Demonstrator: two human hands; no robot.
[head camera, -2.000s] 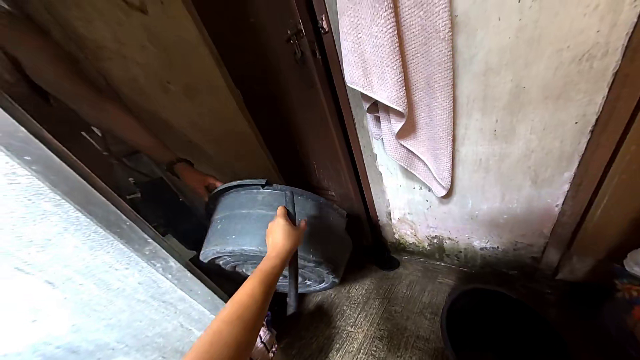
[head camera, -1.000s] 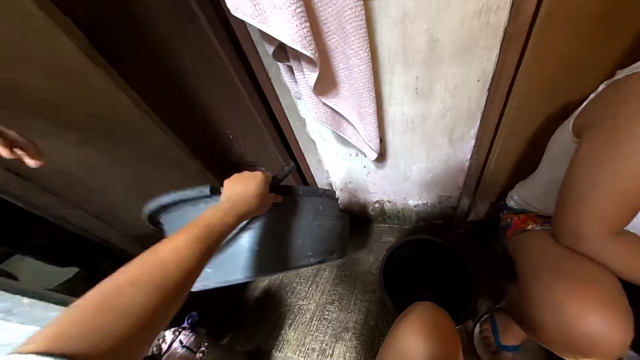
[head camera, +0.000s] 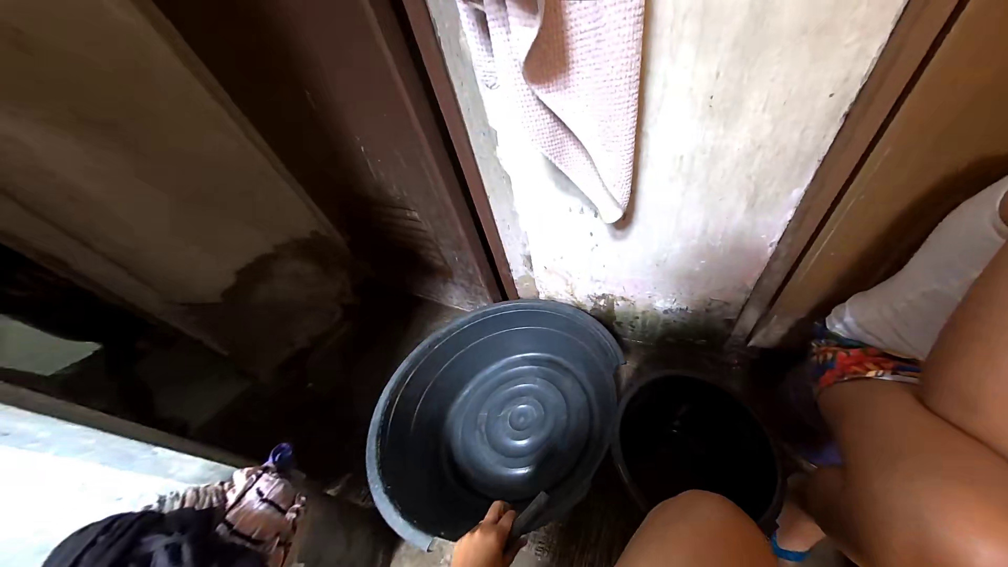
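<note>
A grey plastic basin (head camera: 520, 417) lies right side up on the floor, its ringed bottom facing up and its rim broken in places. At its near edge is my right hand (head camera: 484, 543), fingers closed around a dark strip (head camera: 529, 513) that looks like a piece of the rim; whether the strip is joined to the basin cannot be told. My left hand is out of view. A black bucket (head camera: 693, 441) stands right beside the basin, its inside too dark to read.
A pink towel (head camera: 583, 102) hangs on the wall. Another person's bent legs (head camera: 906, 449) are at the right, and a bare knee (head camera: 701, 531) is at the bottom. Crumpled clothes (head camera: 260, 504) lie lower left. A brown door frame (head camera: 441, 157) stands behind the basin.
The basin was held tilted on its side before and now rests upright on the floor beside the bucket. The hand on it has moved to its near edge. The view has shifted.
</note>
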